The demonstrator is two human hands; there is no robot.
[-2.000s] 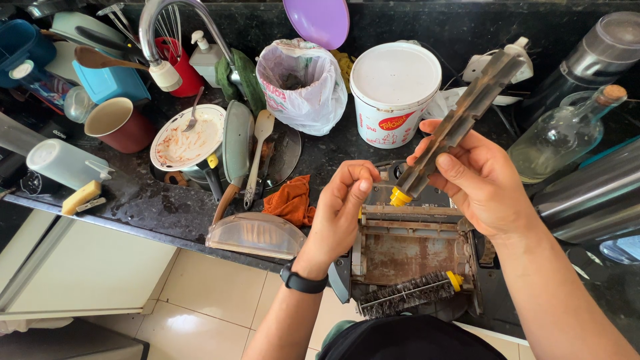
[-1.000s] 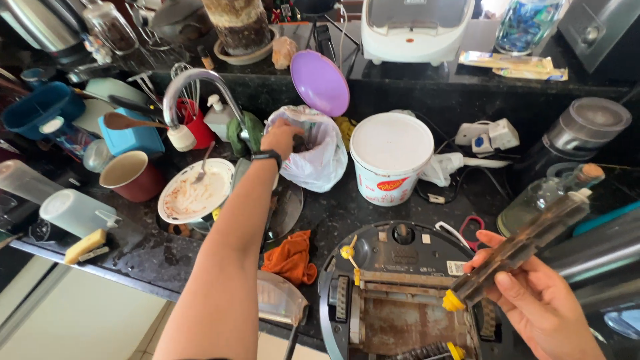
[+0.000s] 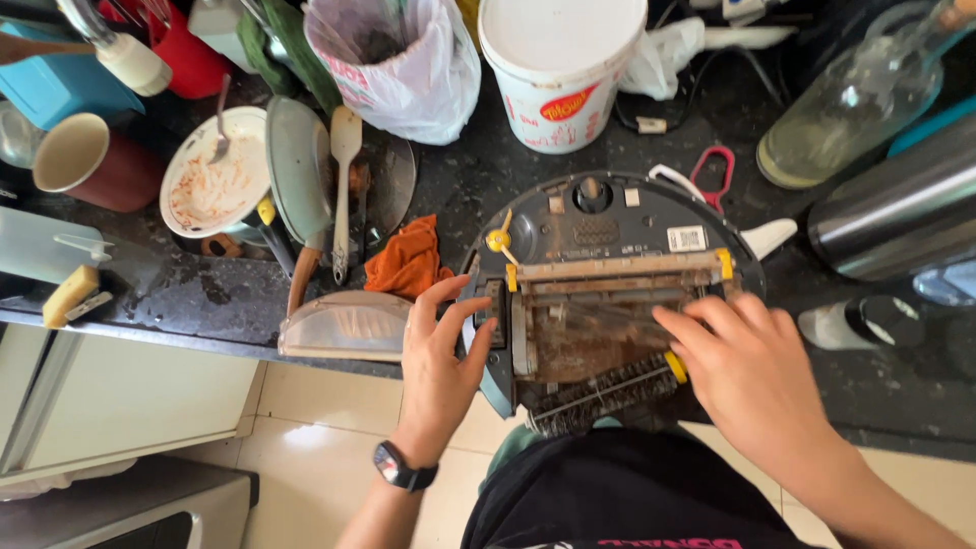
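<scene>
An upturned robot vacuum (image 3: 595,229) lies on the dark stone counter, its dusty brush bay (image 3: 587,351) uncovered. A dusty bar with yellow tabs (image 3: 618,267) crosses above the bay. The bristle roller (image 3: 610,393) rests slantwise along the near edge, its yellow end to the right. My left hand (image 3: 446,358) is empty with fingers apart, beside the vacuum's left wheel (image 3: 496,313). My right hand (image 3: 732,351) is over the bay's right side, thumb and finger close together. A faint blurred streak lies by those fingertips; whether they hold the other roller is not clear.
Left of the vacuum lie an orange cloth (image 3: 408,259) and a translucent bin part (image 3: 347,324). Beyond are a bag-lined container (image 3: 427,84) and a white tub (image 3: 557,99). Red-handled scissors (image 3: 717,171), a glass bottle (image 3: 831,122) and a small jar (image 3: 831,326) stand or lie rightward.
A second ago my left hand was at the bag-lined container; it is back beside the vacuum. My right hand, which held up the grey roller, has come over the brush bay. The view has tilted down.
</scene>
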